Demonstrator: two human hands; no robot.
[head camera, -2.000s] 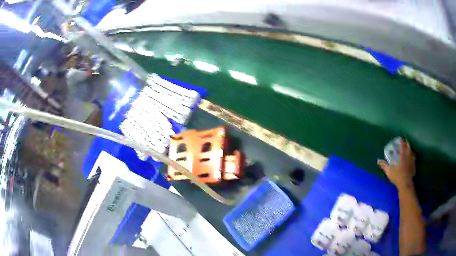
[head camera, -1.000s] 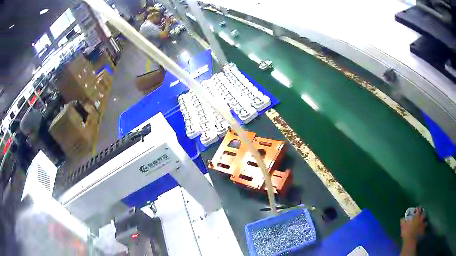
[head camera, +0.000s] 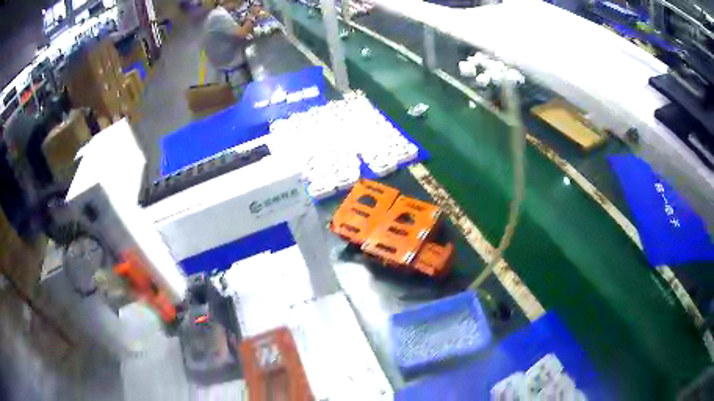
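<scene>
Neither of my hands shows. White socket units (head camera: 540, 380) lie on a blue plastic sheet at the bottom edge, partly cut off. Just left of them is the light-blue screw bin (head camera: 440, 333), full of small silvery pieces. An orange-brown fixture (head camera: 275, 368) sits on the white machine table at the bottom, cut off by the edge; whether it holds a unit is too blurred to tell. The dark screw feeder (head camera: 205, 329) with a red display stands left of it. The orange screwdriver head (head camera: 145, 286) is blurred.
Stacked spare fixtures (head camera: 391, 227) lie beyond the bin. Rows of white units (head camera: 344, 141) cover another blue sheet. The green conveyor belt (head camera: 548, 227) runs along the right, carrying scattered units. The white gantry (head camera: 235, 207) stands left. A person (head camera: 225, 43) is far back.
The view has swung toward the machine, bringing the fixture into sight. The right hand, earlier over the belt with a white unit, has left the picture.
</scene>
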